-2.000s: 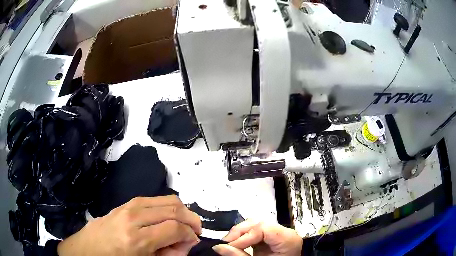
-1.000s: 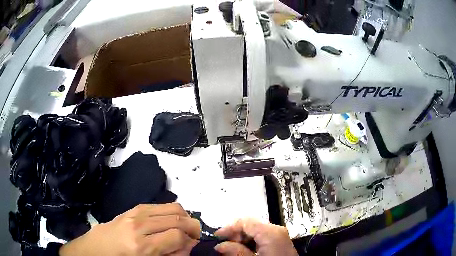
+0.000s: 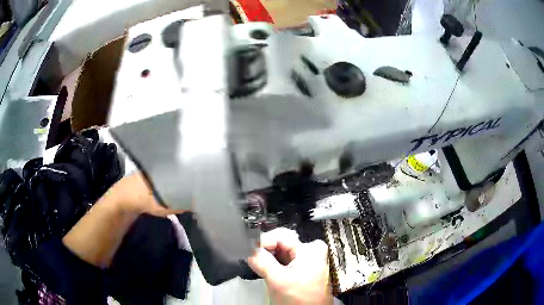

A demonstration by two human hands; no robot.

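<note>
A black cut piece (image 3: 209,256) lies below the sewing machine head (image 3: 209,149), partly hidden by a pale curved bar. My right hand (image 3: 292,268) is at its right edge by the needle area, with thumb and fingertips pinched on the edge. My left hand (image 3: 140,193) reaches in from the left behind the machine head; its fingers are hidden, so its grip cannot be told. The needle area (image 3: 256,208) is dark and blurred.
A heap of black sewn pieces (image 3: 53,184) is at the left, with flat black fabric (image 3: 149,256) beside my left forearm. An open cardboard box (image 3: 95,83) stands behind. A white bottle with a yellow band (image 3: 420,162) sits under the machine arm.
Both hands have moved from the front table edge up to the machine head, the black piece with them. The view has shifted, so the head looks larger and nearer.
</note>
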